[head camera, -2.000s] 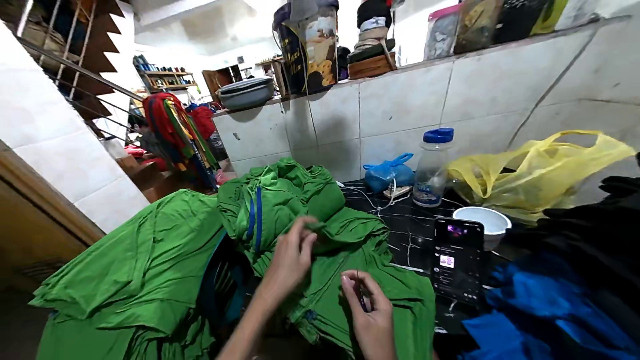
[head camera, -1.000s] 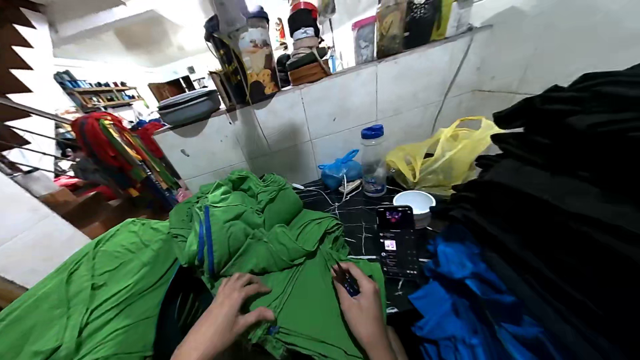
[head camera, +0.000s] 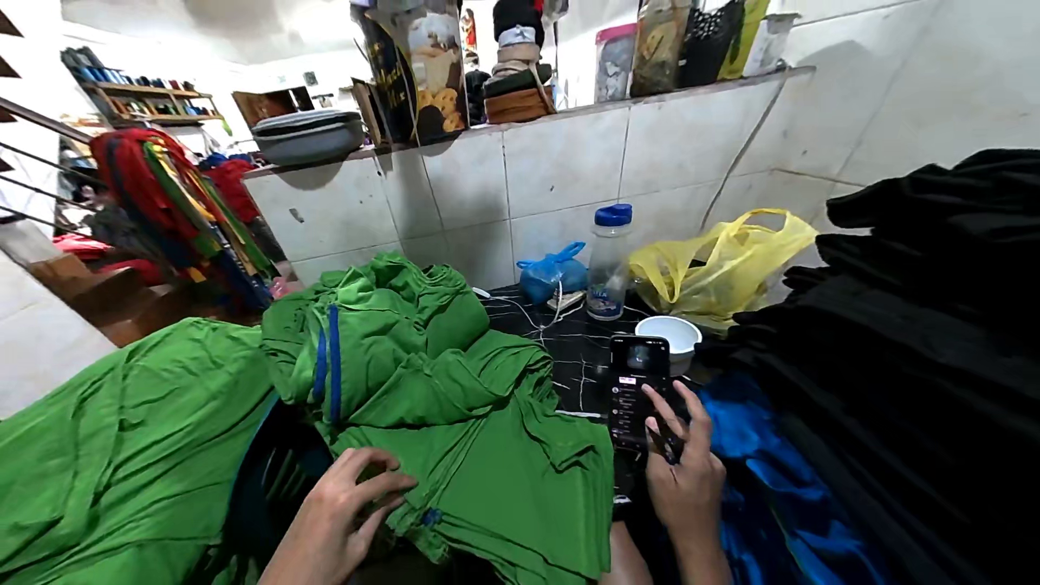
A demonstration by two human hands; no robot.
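Note:
Green fabric garments [head camera: 504,479] with blue strips lie heaped across the left and middle of the black marble-patterned table. My left hand [head camera: 349,504] is at the near edge of the heap, fingers loosely bent and apart, with nothing seen between them. Upright at the heap's right side is a smartphone [head camera: 626,410] with a lit screen. My right hand [head camera: 686,463] is over the phone, index and middle fingers extended at its screen. A small dark tool [head camera: 668,445], its kind unclear, is held in the same hand, partly hidden by the fingers.
Behind the phone are a white bowl [head camera: 670,329], a blue-capped bottle [head camera: 608,264], a blue plastic bag [head camera: 552,276] and a yellow plastic bag [head camera: 723,264]. Black cloth [head camera: 918,325] is piled high at the right beside blue cloth [head camera: 780,487]. A tiled wall [head camera: 561,166] stands behind.
My right hand has moved from the green fabric to the phone. My left hand, on the middle of the heap two seconds ago, is now at its near edge.

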